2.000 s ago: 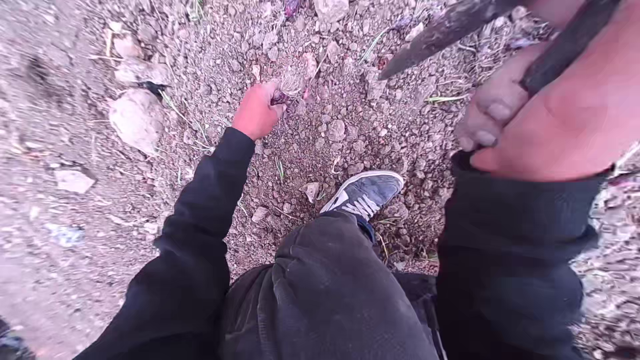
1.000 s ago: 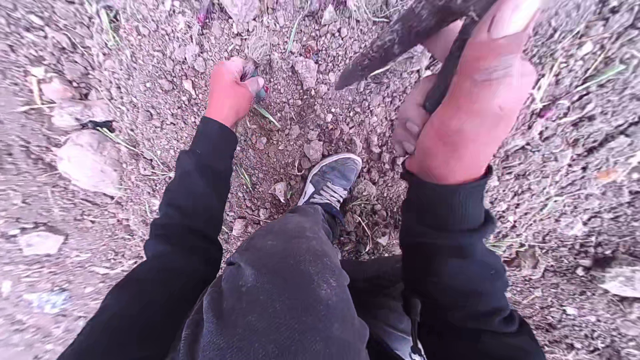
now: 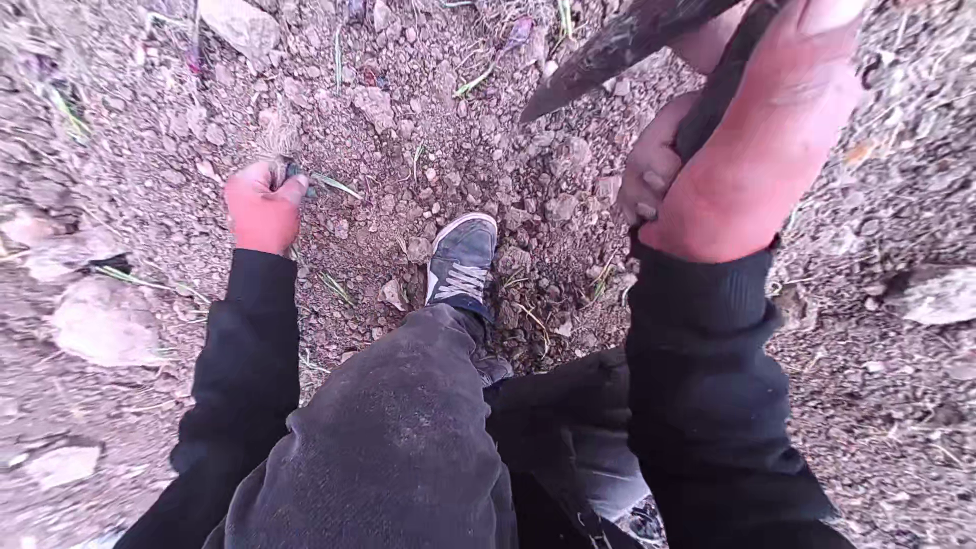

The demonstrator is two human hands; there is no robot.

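My left hand [image 3: 265, 204] is low over the stony soil at the left, its fingers closed on a small green plant [image 3: 305, 183] whose leaves stick out to the right. Some pale, root-like matter lies just beyond the knuckles. At the upper right, my right hand [image 3: 751, 145] grips the dark handle [image 3: 717, 88] of a hand tool. Its dark, pointed blade [image 3: 610, 57] reaches toward the upper middle, above the ground. The top of the tool is cut off by the frame edge, so its exact kind cannot be told.
Loose stony soil [image 3: 473, 168] spreads all around. My sneaker [image 3: 462, 263] stands on it near the middle, below the blade. Large stones lie at the left [image 3: 107, 324], upper left [image 3: 242, 29] and right [image 3: 942, 296]. Green and purple plant scraps are scattered about.
Two seconds ago my left hand was on the ground with something dark in its fingers; green leaves now show there. The blade now points more steeply downward. The view has shifted.
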